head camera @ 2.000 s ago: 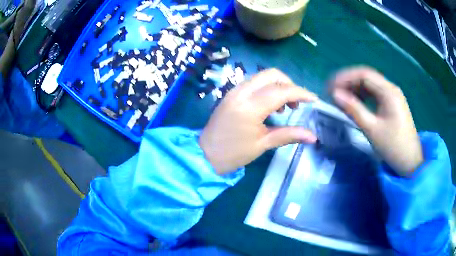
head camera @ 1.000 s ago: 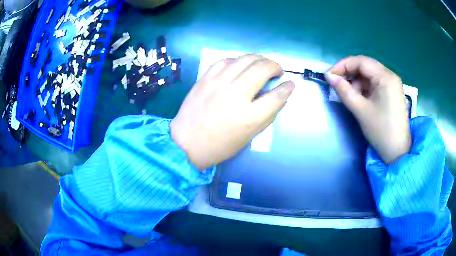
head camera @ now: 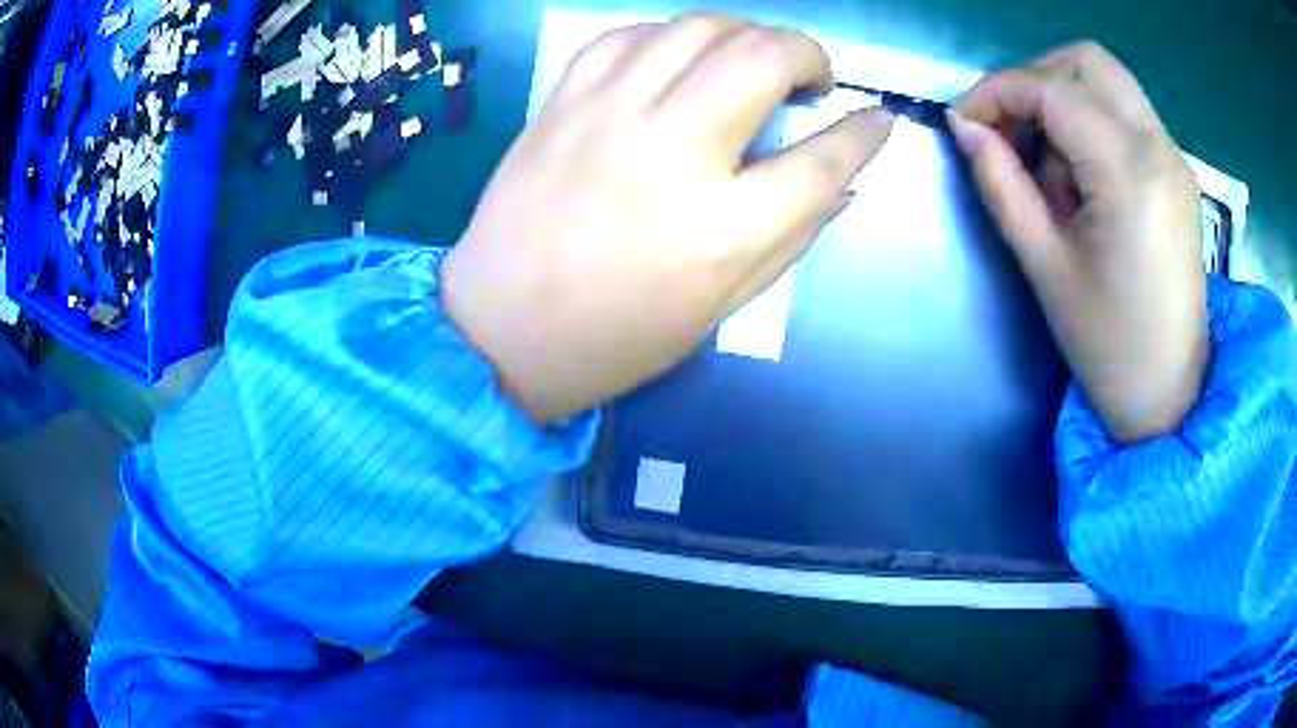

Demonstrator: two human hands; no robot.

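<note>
A dark tablet back cover (head camera: 882, 427) lies inner face up on a white sheet (head camera: 683, 566), with white pads (head camera: 660, 485) on its face and strong glare at its top. A small dark flex cable (head camera: 917, 107) is at the cover's top edge. My right hand (head camera: 1095, 213) pinches its right end between thumb and index finger. My left hand (head camera: 654, 199) is over the cover's upper left, its thumb tip near the cable's left end and its fingers bent at the top edge. Whether the left fingertips hold anything cannot be told.
A blue parts tray (head camera: 185, 213) full of black-and-white strips is at the far left. A loose pile of strips (head camera: 349, 64) lies on the green mat (head camera: 413, 164) between tray and cover.
The view has shifted; the round tan container has left the picture and the cover is seen more squarely. My right hand, blurred and raised before, now pinches the dark cable at the top edge.
</note>
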